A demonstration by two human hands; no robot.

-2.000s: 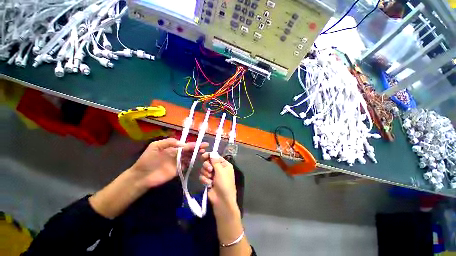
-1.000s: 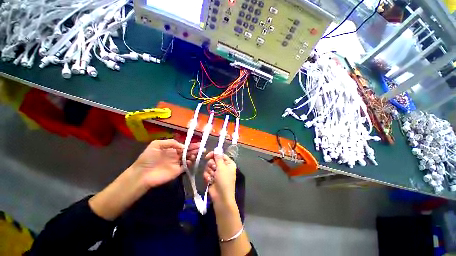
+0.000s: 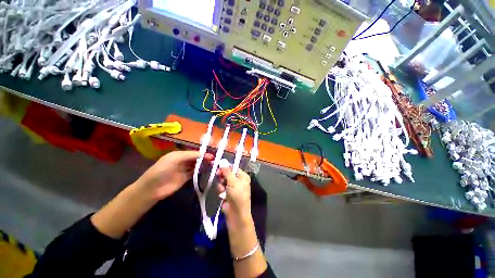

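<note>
A white cable assembly [image 3: 208,227] hangs in a narrow loop between my hands, its thicker moulded piece at the bottom. Four white test leads [image 3: 240,149] lie side by side across the orange fixture strip [image 3: 281,156]. My left hand [image 3: 172,172] is closed around the cable's left side, just below the leftmost lead; its fingertips are partly hidden behind the cable. My right hand [image 3: 235,190] pinches a white plug end between thumb and fingers, beside the lower ends of the middle leads. Whether that plug touches a lead is too blurred to tell.
The beige tester [image 3: 271,32] stands behind, with thin coloured wires [image 3: 247,103] running to the strip. A yellow clamp [image 3: 149,136] and an orange clamp [image 3: 328,182] sit at the strip's ends. White cable piles lie left [image 3: 81,43] and right [image 3: 372,125]. Small white parts [image 3: 469,163] lie far right.
My right hand has shifted slightly left with the plug, away from the third lead's lower end. My left hand stays nearly in place. The cable loop's bottom hangs slightly further left.
</note>
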